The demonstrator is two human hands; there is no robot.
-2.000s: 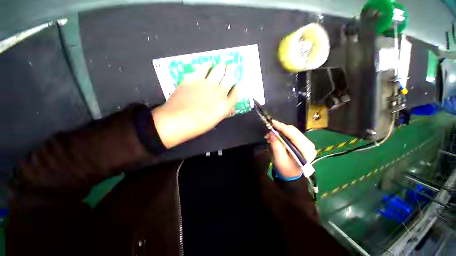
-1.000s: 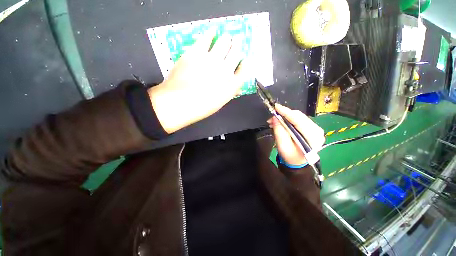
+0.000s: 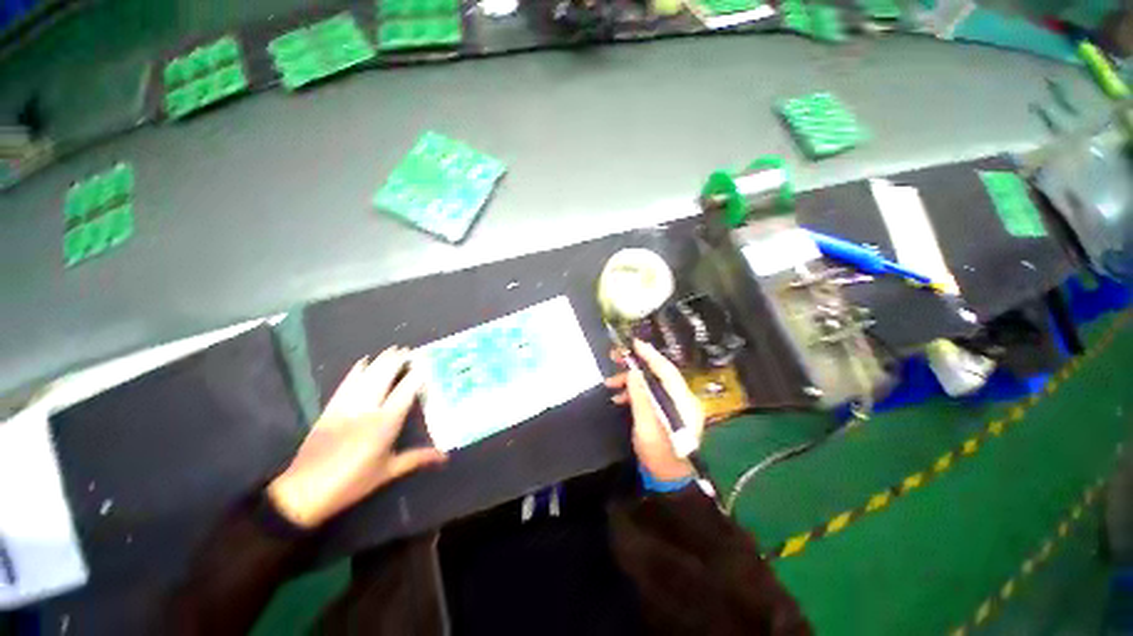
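Note:
A green circuit board (image 3: 487,358) lies on the white paper sheet (image 3: 562,373) on the black mat. My left hand (image 3: 354,441) is at the left edge of the paper, fingers spread, its fingertips beside the board's left side; whether they touch it is not clear. My right hand (image 3: 659,404) is shut on the soldering iron (image 3: 660,404), to the right of the paper. The iron's tip points up toward the near side of the round yellowish pot (image 3: 636,283); exact contact is blurred.
Behind the mat is a grey conveyor (image 3: 596,137) with several green boards, one (image 3: 441,184) near the middle. Right of the pot are the metal wire feeder (image 3: 820,323), a green-flanged reel (image 3: 749,190) and a blue tube (image 3: 864,252). White papers (image 3: 37,509) lie far left.
The view has tilted up to show the conveyor. My left hand has come off the board to its left. My right hand has moved the iron from the board to beside the pot.

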